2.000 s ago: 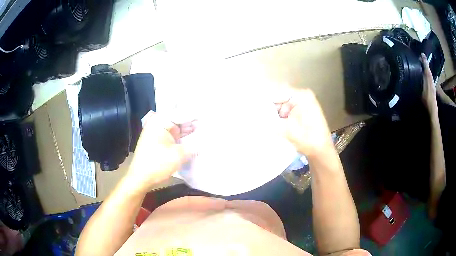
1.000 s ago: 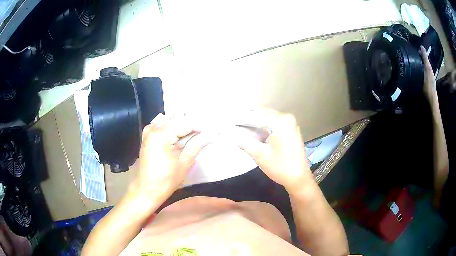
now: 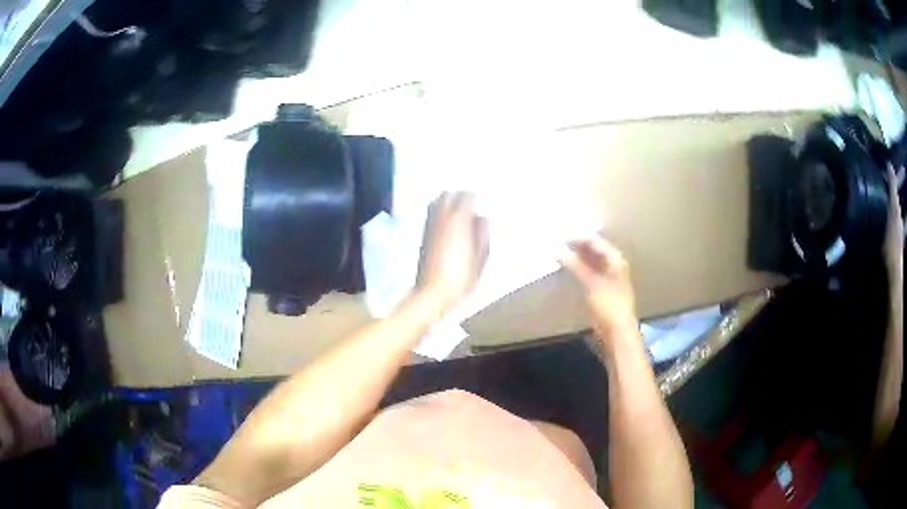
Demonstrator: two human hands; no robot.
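My left hand (image 3: 453,254) is over loose white paper (image 3: 383,263) at the centre of the bench. A dark shape shows on both sides of its fingers; glare hides whether they grip it. My right hand (image 3: 604,283) is at the edge of a washed-out white sheet (image 3: 522,249), its fingers bent; whether they pinch it is unclear. A black fan (image 3: 298,209) stands left of my left hand, with its black base (image 3: 371,189) towards the centre. A pale ruled sheet of adhesive strips (image 3: 221,288) lies left of the fan.
Another fan (image 3: 827,204) with pale pads stands at right, beside a person's arm (image 3: 892,328). More black fans (image 3: 50,249) are at far left and behind. Brown cardboard (image 3: 676,189) covers the bench. An open carton (image 3: 711,343) and a red stool (image 3: 766,477) are below right.
My hands have moved apart, and the large white sheet they held together is lower on the bench. My left hand is now at the centre papers. The view has shifted, moving bench things rightward.
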